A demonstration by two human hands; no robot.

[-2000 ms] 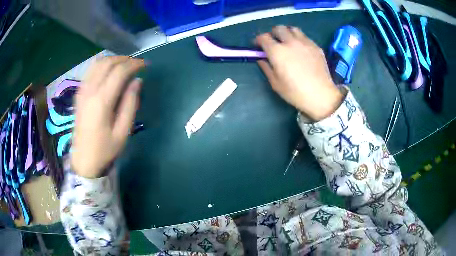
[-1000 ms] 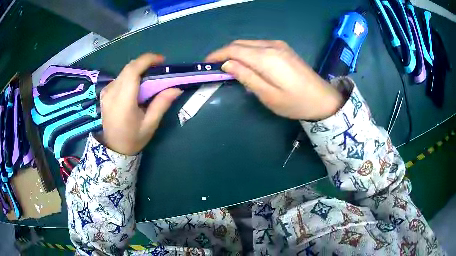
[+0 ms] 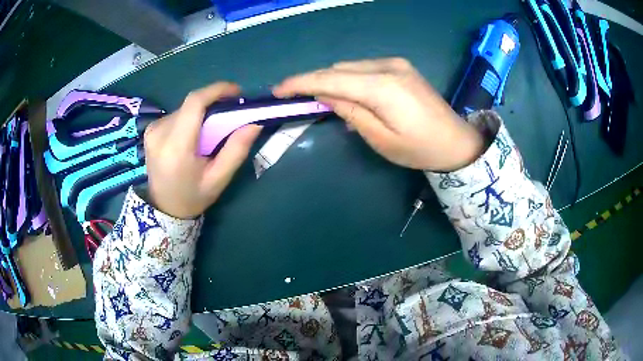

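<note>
A curved black and purple device body (image 3: pixel 243 118) is held level above the middle of the mat. My left hand (image 3: pixel 185 151) grips its wider left end, with the thumb below and the fingers above. My right hand (image 3: pixel 384 109) holds its narrow right end, the fingers stretched along the top edge. The fingers hide both ends of the device. A white flat strip (image 3: pixel 282 147) lies on the mat beneath it, partly covered by it.
A blue electric screwdriver (image 3: pixel 493 60) lies beyond my right wrist. A thin metal shaft (image 3: pixel 410 217) shows left of my right sleeve. Device pieces lie at left (image 3: pixel 106 166) and upper right (image 3: pixel 564 53). Tweezers (image 3: pixel 557 158) lie at right, red-handled scissors (image 3: pixel 96 233) at left.
Two seconds ago the left hand was empty and the right hand was at the purple piece higher on the mat. Now both hands hold the device nearer; since one second ago it has tilted slightly.
</note>
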